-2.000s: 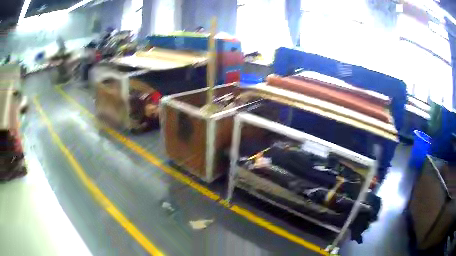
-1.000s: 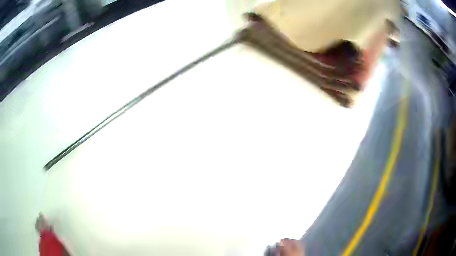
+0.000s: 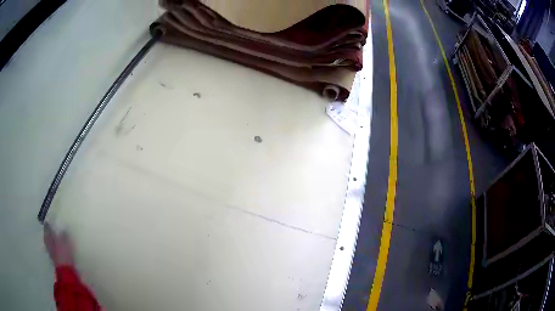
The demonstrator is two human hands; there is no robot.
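Observation:
A long thin dark rod (image 3: 91, 126) lies on the cream table top (image 3: 231, 176), running from the near left up to the folded pile. My left hand (image 3: 59, 246), in a red sleeve, is at the lower left with its fingertips at the rod's near end. It is blurred, and I cannot tell whether it grips the rod. The folded pile of rust-brown sheet (image 3: 261, 51) lies at the far end of the view, its beige backing on top and its folds facing me. My right hand is not in view.
A pale paper (image 3: 342, 115) lies under the pile's right corner. The table's metal edge (image 3: 350, 212) runs down the right side. Beyond it is a grey aisle with yellow lines (image 3: 389, 182). Framed carts (image 3: 517, 206) with brown panels and rolls (image 3: 487, 79) stand at the far right.
The view has swung from the aisle and carts to the table top and rod. My left hand now shows at the rod's near end. My right hand, at the bottom edge before, has left the picture.

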